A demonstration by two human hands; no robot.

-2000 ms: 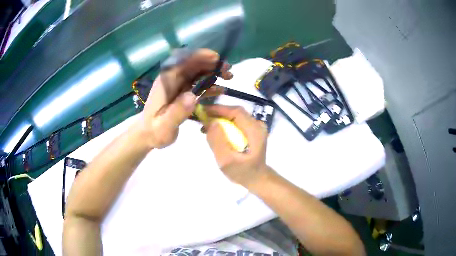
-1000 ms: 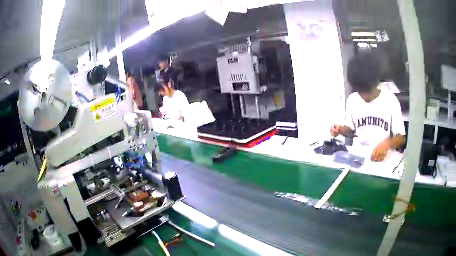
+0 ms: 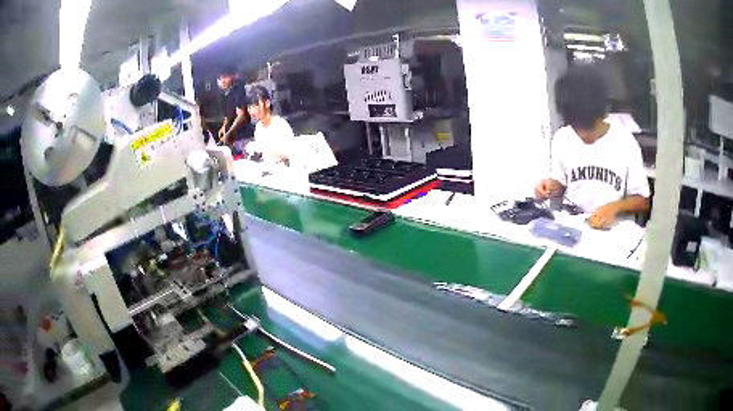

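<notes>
Neither of my hands is in the picture. Nearest in front of me is the green line surface (image 3: 321,337). At its bottom edge, small dark parts with orange-gold marks (image 3: 296,399) show, partly cut off and blurred. A thin white rod (image 3: 289,350) lies slanting beside the machine, and a curved pale yellow strip or cable (image 3: 251,376) is near it. A small yellow item (image 3: 174,405) is at the bottom edge. A corner of the white sheet (image 3: 243,404) just shows.
A reel-fed machine (image 3: 137,209) stands at left. The dark grey conveyor belt (image 3: 362,281) runs across, with crinkled clear plastic (image 3: 502,303) on it. Beyond are a dark device (image 3: 371,223), stacked black trays (image 3: 374,178) and people seated at work. A pale pole (image 3: 655,201) rises at right.
The view has swung up from the white sheet, so my hands and the yellow tool are out of it. Since then it has tilted down slightly, showing more of the near green surface.
</notes>
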